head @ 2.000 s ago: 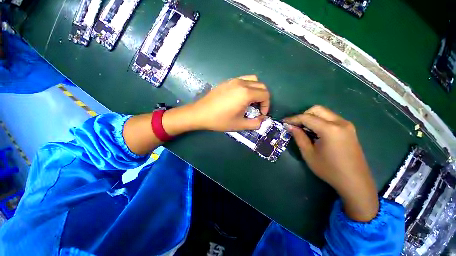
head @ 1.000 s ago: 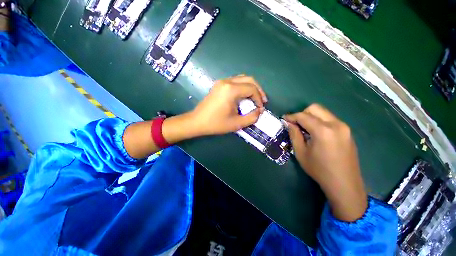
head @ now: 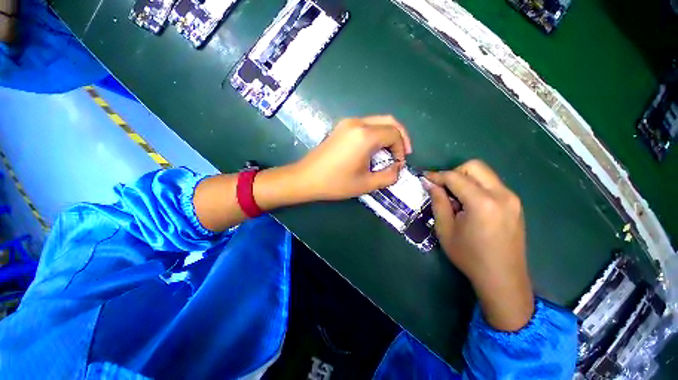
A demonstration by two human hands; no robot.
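Observation:
A phone chassis [head: 398,205] with a silvery-white middle and a dark end section lies on the dark green mat [head: 386,89]. My left hand [head: 357,159] grips its upper left edge between curled fingers and thumb. My right hand [head: 479,223] is at the dark end, thumb and index finger pinched together over the edge. A small dark thing shows between the right fingers, mostly hidden; I cannot tell what it is. A red band [head: 247,193] is around my left wrist.
Another chassis [head: 290,56] lies at the upper left, with two more [head: 199,18] beyond it. Chassis [head: 613,312] lie at the right beside crumpled clear plastic [head: 665,345]. A whitish edge strip [head: 520,74] borders the green belt [head: 595,67], which carries further chassis [head: 662,119].
The chassis, both hands and the mat sit slightly differently in view. More of the white middle shows than two seconds ago, and the right fingers cover more of the dark end.

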